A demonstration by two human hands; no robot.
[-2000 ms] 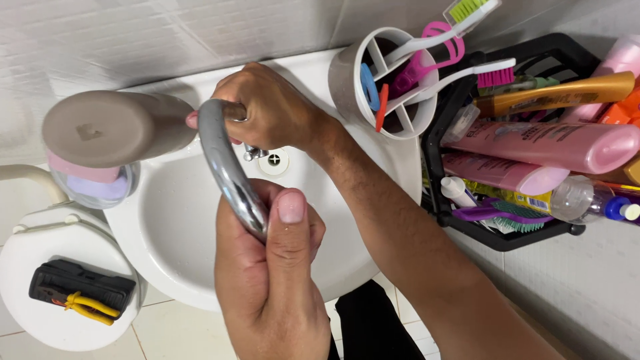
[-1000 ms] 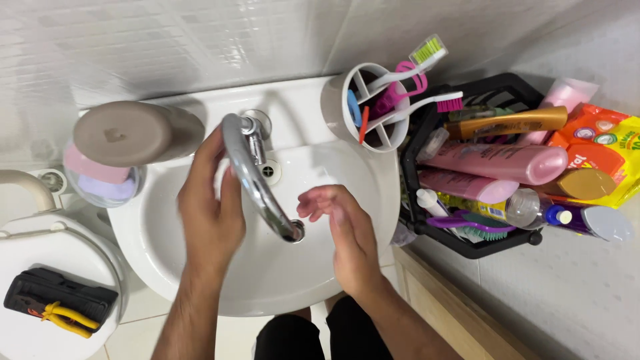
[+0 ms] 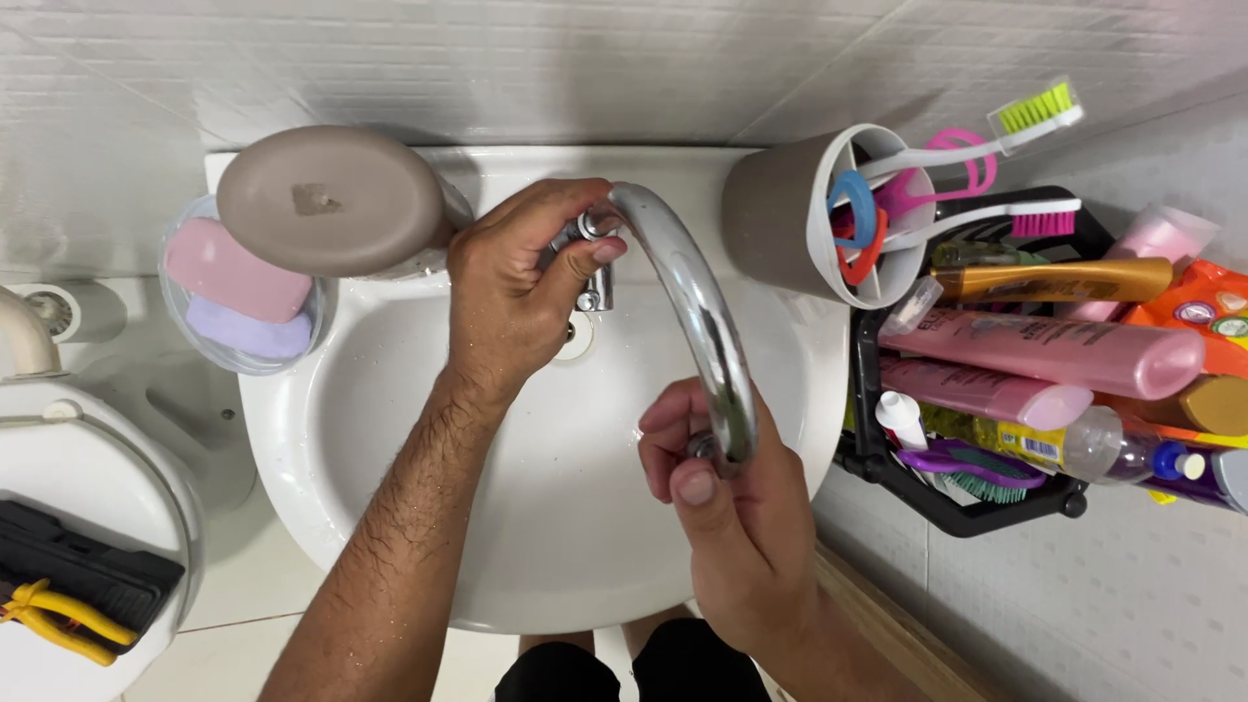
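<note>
A curved chrome faucet spout [image 3: 687,292] arches above the white washbasin [image 3: 556,575]. My left hand [image 3: 522,278] grips its upper end near the chrome faucet body [image 3: 597,288], thumb and fingers around the joint. Around the spout's lower, outlet end is my right hand [image 3: 736,497], with the thumb on the near side and the fingers curled beside the tip. The joint between spout and body is partly hidden by my left fingers. Below the faucet body, the drain [image 3: 575,336] shows in part.
A taupe soap dispenser [image 3: 331,200] and a dish of soap bars [image 3: 239,273] stand left. To the right are a toothbrush cup [image 3: 780,210] and a black basket [image 3: 965,522] of bottles. Yellow-handled pliers [image 3: 73,624] and a black case [image 3: 93,565] lie on the toilet lid [image 3: 88,468].
My right hand, apart from the spout one second ago, now holds its outlet end. My left hand has moved onto the spout's upper end. Two seconds ago the hands were in swapped places.
</note>
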